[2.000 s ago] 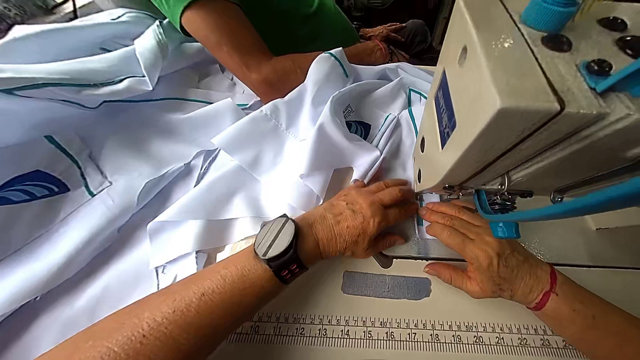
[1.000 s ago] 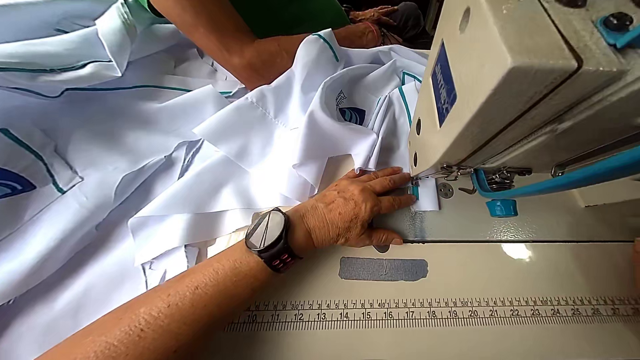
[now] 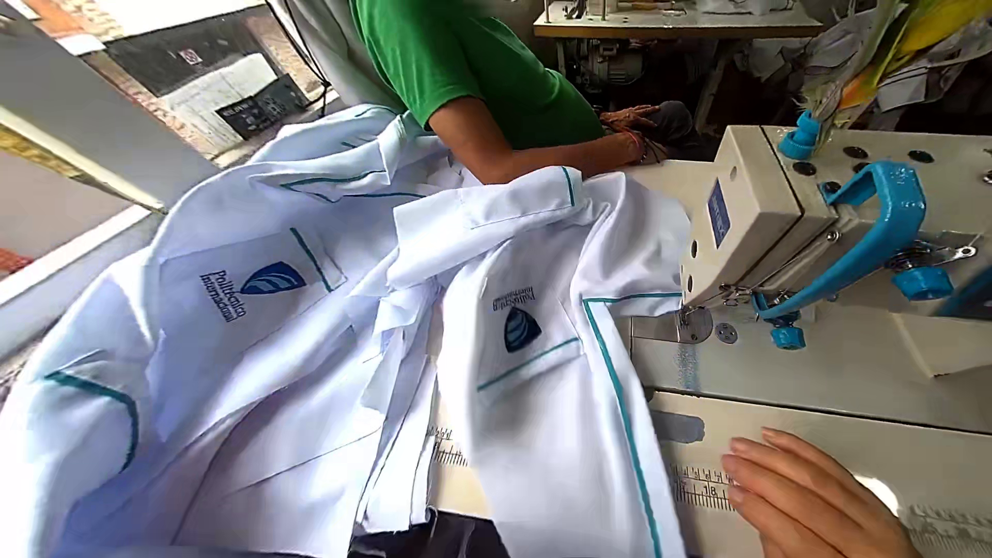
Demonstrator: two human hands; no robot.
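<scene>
My right hand [image 3: 814, 492] rests low at the right, over the ruler strip of the sewing table, fingers extended and holding nothing. Left of it lies a white garment [image 3: 542, 434] with teal piping and an embroidered emblem on its pocket. One edge of this garment reaches the needle area of the industrial sewing machine [image 3: 744, 217]. More white garments with teal trim [image 3: 225, 349] are heaped at the left, one bearing a similar emblem. My left hand is out of view.
A person in a green shirt [image 3: 480, 70] sits beyond the fabric, forearm [image 3: 542, 159] along the table's far edge. The machine's blue lever guard [image 3: 891, 217] juts out at the right. Another sewing table [image 3: 682, 27] stands behind. A ruler strip [image 3: 701, 484] runs along the near table.
The white garment now extends toward me, its emblem pocket spread in front of the machine. My left hand has left the needle area and the view; my right hand has come back in. The view has shifted widely.
</scene>
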